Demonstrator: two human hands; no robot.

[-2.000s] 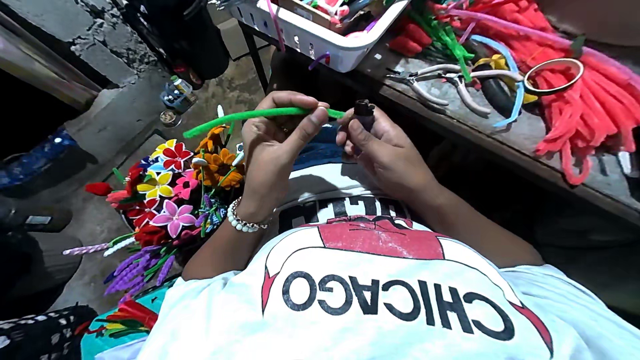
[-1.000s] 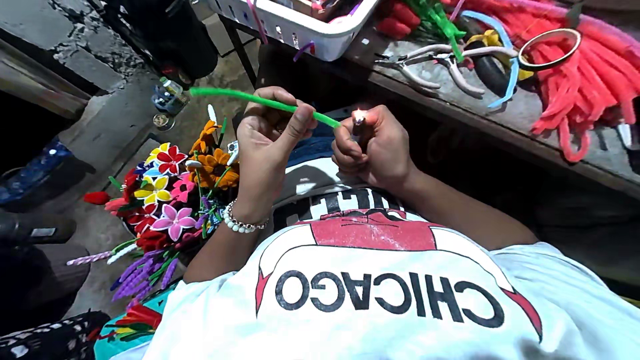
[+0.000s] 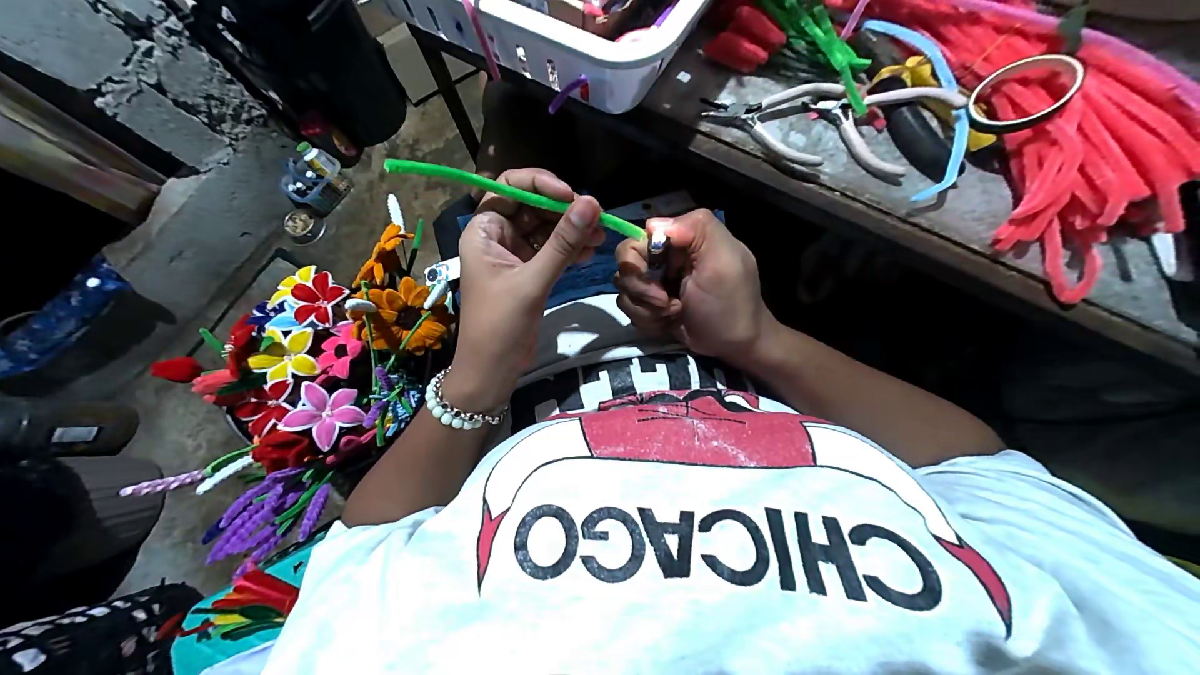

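Note:
My left hand [image 3: 525, 253] pinches a green pipe-cleaner stem [image 3: 469, 179] between thumb and fingers. The stem's free end points to the upper left, and its other end reaches my right hand. My right hand [image 3: 698, 286] is closed around a small dark object with a metal top [image 3: 659, 246], which looks like a lighter. The stem's right tip lies beside that metal top; whether the two touch I cannot tell. Most of the dark object is hidden by my fingers.
Pipe-cleaner flowers [image 3: 323, 412] stand in a bunch at left. On the table [image 3: 900, 216] lie pliers [image 3: 797, 117], a tape roll [image 3: 1027, 94], green pieces and red pipe cleaners [image 3: 1078, 159]. A white plastic basket [image 3: 609, 75] sits at the table's near corner. Small containers [image 3: 314, 183] are on the floor.
The green stem has tilted, its right end now lower beside the metal top in my right hand. My right hand has turned, and that metal top shows brighter than two seconds ago.

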